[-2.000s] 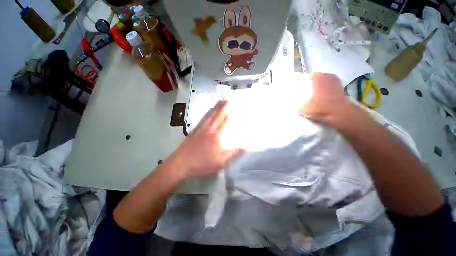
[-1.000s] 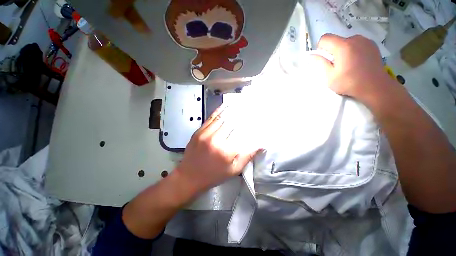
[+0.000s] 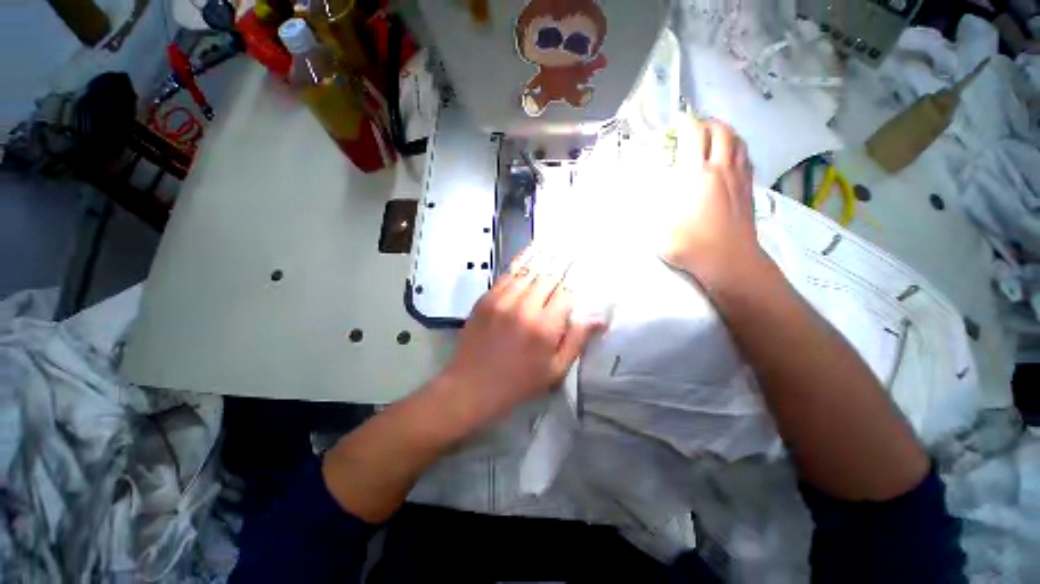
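A white garment (image 3: 673, 354) lies under the sewing machine head (image 3: 479, 69) and over the table's front edge. Lamp glare washes out its part near the needle. My left hand (image 3: 519, 331) lies on the garment's left edge, fingers towards the bed plate (image 3: 456, 228), thumb apart. My right hand (image 3: 718, 205) rests on the garment right of the glare; its fingertips are partly lost in the light, so its grip cannot be made out. A narrow strap (image 3: 550, 439) hangs below my left hand. Short dark stitch marks show on the garment's right part.
Bottles (image 3: 340, 108) with amber-red contents stand at the back left. Green-and-yellow snips (image 3: 838, 194) and a tan block with a thin spout (image 3: 912, 131) lie to the right. Paper (image 3: 787, 126) lies behind. White garments are heaped at the left (image 3: 103, 456) and right (image 3: 986, 194).
The view tilted down and came back up. The garment has shifted; the squared stitched panel seen before is no longer in plain view, and a marked edge band now shows at right. Both hands stay on the cloth.
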